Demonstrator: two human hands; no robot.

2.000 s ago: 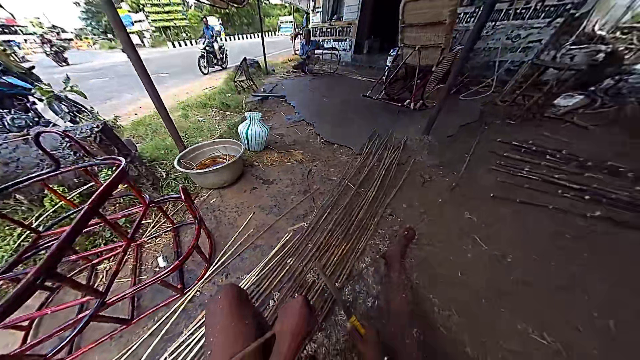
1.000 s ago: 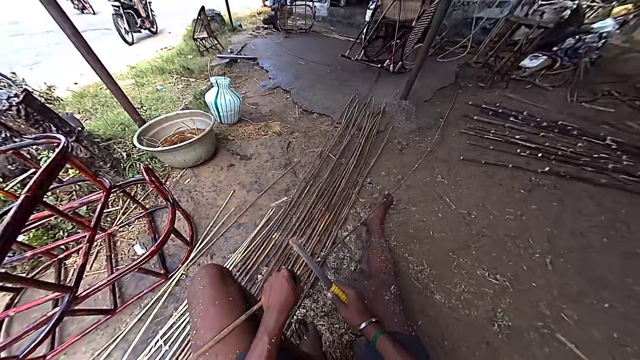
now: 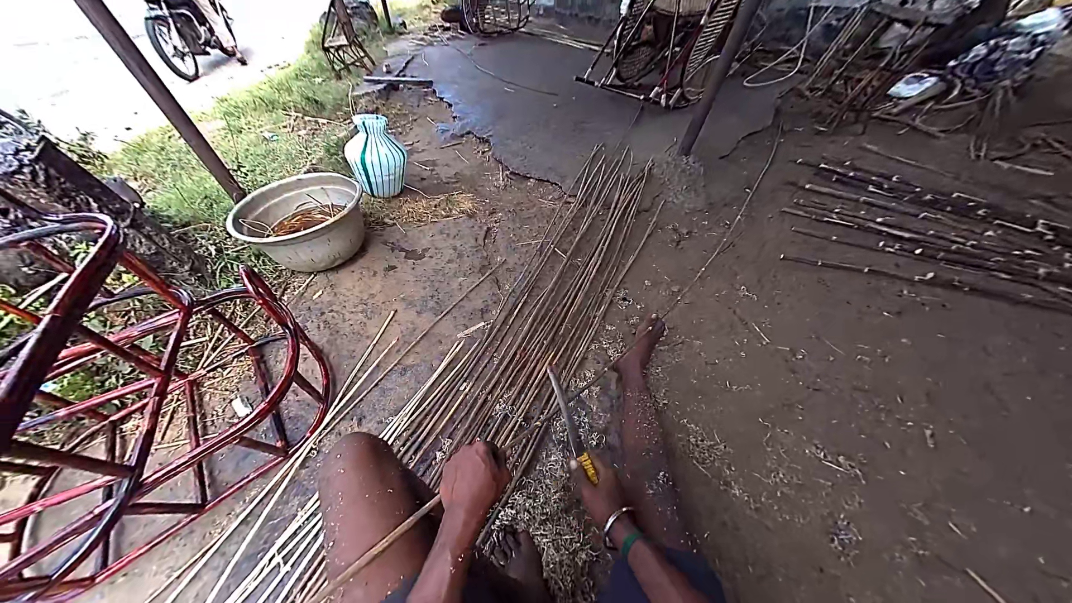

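My left hand (image 3: pixel 474 479) is closed around a long cane (image 3: pixel 381 548), which slants over my left thigh and on past the fist toward my outstretched right foot. In my right hand (image 3: pixel 600 492) is a knife (image 3: pixel 567 412) with a curved blade and a yellow-wrapped handle, its blade pointing up and away beside the cane. Whether the blade touches the cane I cannot tell. Beneath both hands a bundle of long thin canes (image 3: pixel 553 293) lies on the ground. Pale shavings (image 3: pixel 557 523) are heaped between my legs.
Red-brown cane chair frames (image 3: pixel 180 402) stand at left. Behind them are a plastic basin (image 3: pixel 327 244) holding thin strips and a striped pot (image 3: pixel 377 159). Darker knotty canes (image 3: pixel 921 230) lie at right. A post (image 3: pixel 720 75) rises beyond the bundle; a motorcycle (image 3: pixel 180 42) is on the road.
The view has tilted down since two seconds ago. Both hands, low at the frame's edge then, now show fully, still with the cane and the knife.
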